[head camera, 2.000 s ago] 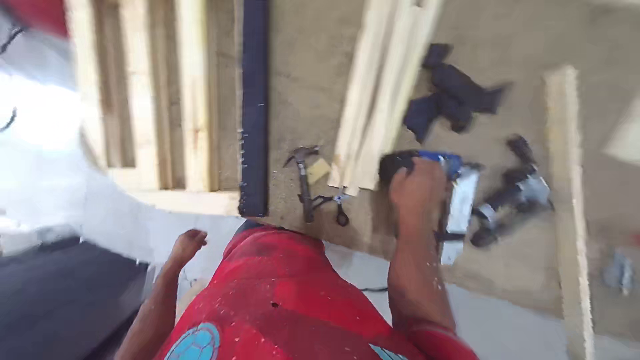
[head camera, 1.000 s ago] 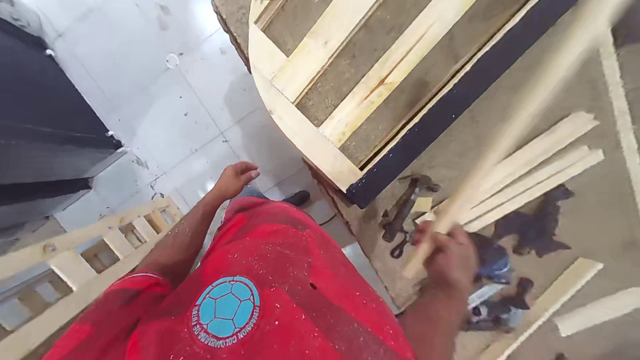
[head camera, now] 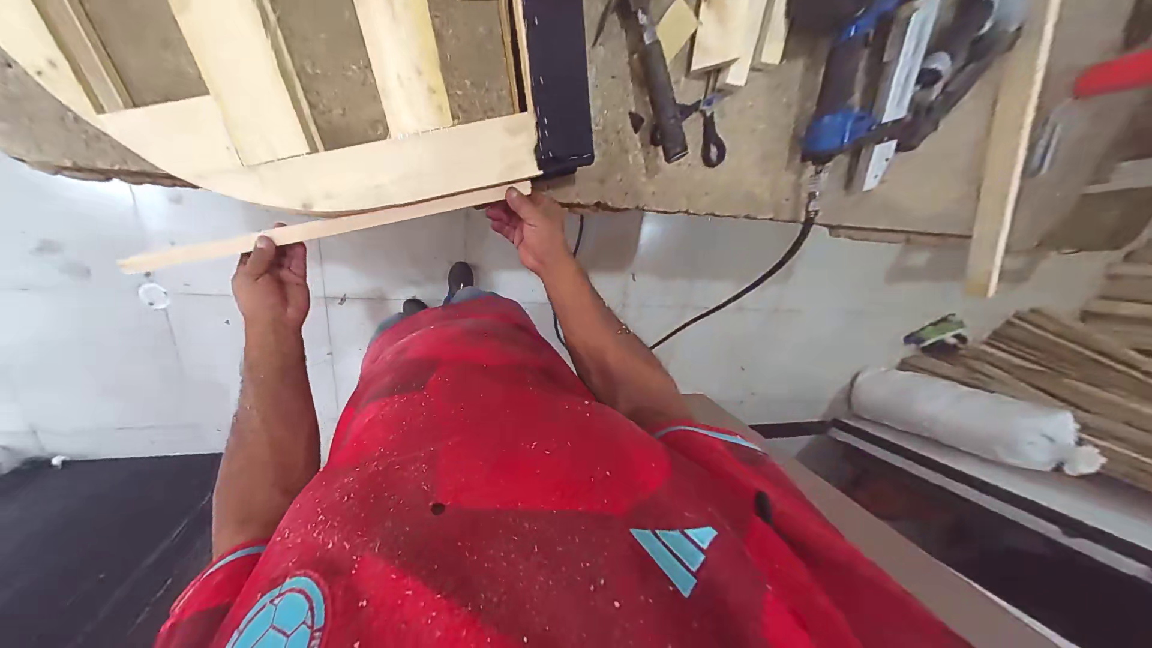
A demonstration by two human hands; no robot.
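A thin wooden strip [head camera: 360,220] is held in both my hands, lying along the outside of the curved edge of a slatted wooden frame [head camera: 387,171]. My left hand [head camera: 273,279] grips it toward its left end, thumb on top. At its right end, my right hand [head camera: 531,225] pinches it just below the corner of the frame, where dark stapled fabric [head camera: 562,85] covers the side member. The frame rests on a worn workbench. A claw hammer [head camera: 661,90] and scissors [head camera: 711,135] lie to the right of the fabric-covered side.
Farther right on the workbench [head camera: 720,193] are a blue and black air nailer [head camera: 837,108] with a black hose [head camera: 747,288], and a long wooden batten [head camera: 1012,153] overhanging the edge. Wood pieces [head camera: 1071,378] and a white wrapped roll [head camera: 963,418] lie at the lower right.
My right hand, which held the strip over the bench at the right, has come to the frame's corner with it. My left hand, free before, now grips the strip too. The view has turned.
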